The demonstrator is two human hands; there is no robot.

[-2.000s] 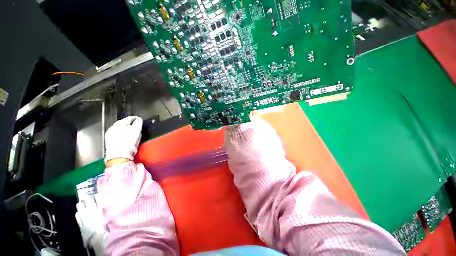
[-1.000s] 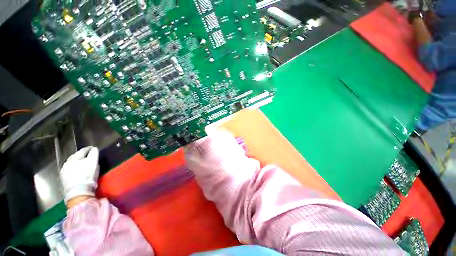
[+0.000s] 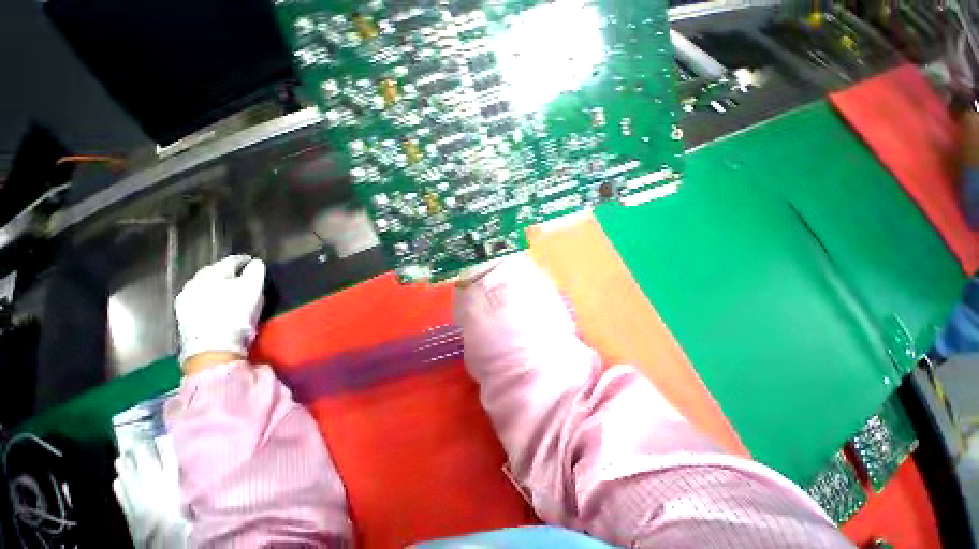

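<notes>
A large green circuit board (image 3: 483, 139) is held up in front of me, its side with many small silvery parts facing me and a bright glare near its top. My right hand (image 3: 479, 275) is at its lower edge, mostly hidden by the board and the pink sleeve; the board rests in its hold. My left hand (image 3: 221, 307), in a white glove, lies with curled fingers at the far left corner of the red mat (image 3: 419, 461); whether anything is under it is hidden. A clear purple strip (image 3: 365, 362) lies across the red mat.
A green mat (image 3: 741, 279) spreads at right, with smaller green boards (image 3: 882, 448) near its lower right. A dark screen (image 3: 183, 64) stands at upper left. Spare white gloves (image 3: 150, 493) lie at lower left. Part of another person in blue (image 3: 959, 322) shows at the right edge.
The view has swung left and back, so board and hands sit further right than one second ago. The glare on the board has shifted. Both hands keep their poses.
</notes>
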